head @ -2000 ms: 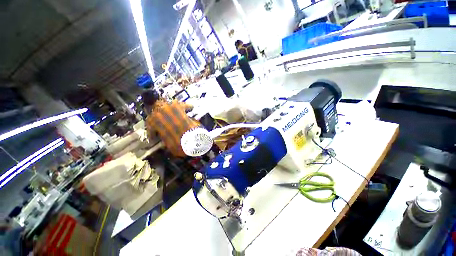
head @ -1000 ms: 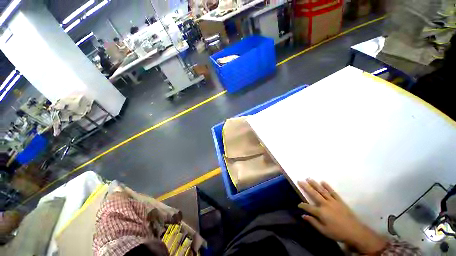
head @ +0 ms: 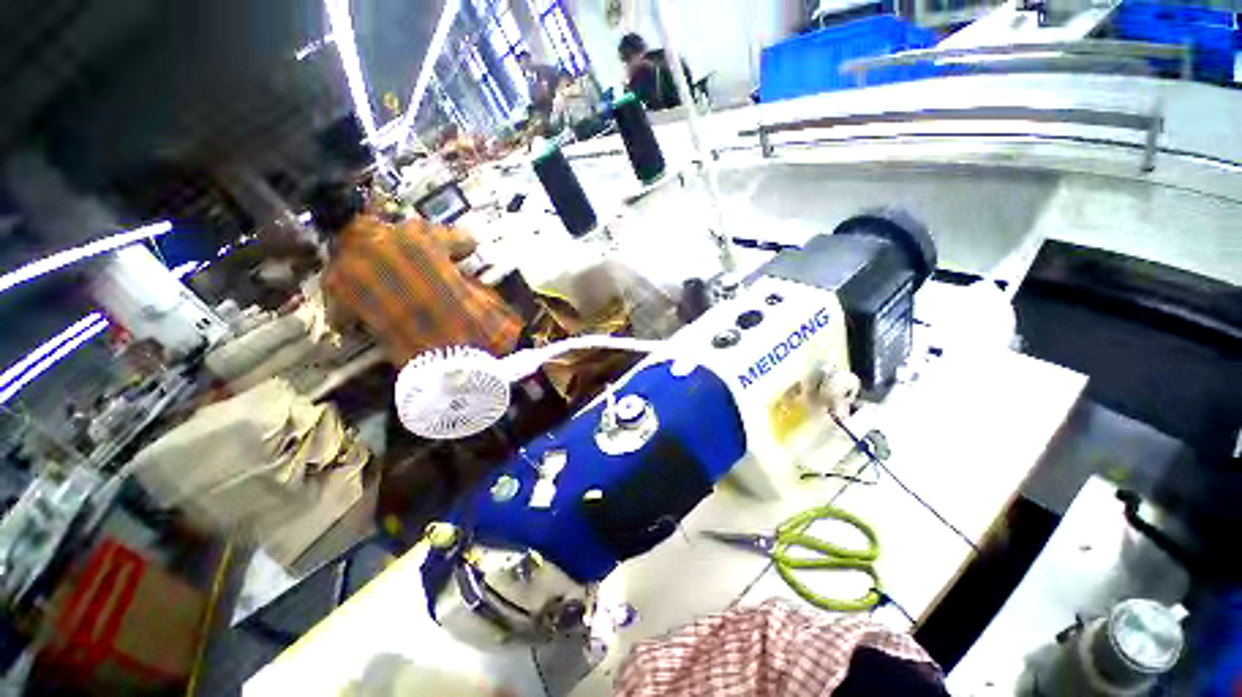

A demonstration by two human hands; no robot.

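Observation:
The industrial sewing machine (head: 620,470) has a white MEIDONG head and a blue cloth cover, and stands on the white table (head: 327,667). Its needle area (head: 545,613) is at the lower middle, small and blurred. Thread snips (head: 824,556) with lime-green handles lie right of the machine's front end, blades pointing left. A red-and-white checked sleeve (head: 763,654) of mine enters at the bottom edge, just below the snips. Neither of my hands shows; both are outside the picture or hidden. No work piece can be made out clearly.
A clip-on fan (head: 452,392) is behind the machine. Thread cones (head: 564,188) stand further back. A person in an orange checked shirt (head: 416,286) is at the left. Beige pieces (head: 252,456) are piled at left. A flask (head: 1124,654) stands on the right-hand stand.
The view has swung from the blue crate and large pale panel back to the machine. My left hand, seen on the panel a second ago, is out of sight. A checked sleeve now shows near the snips.

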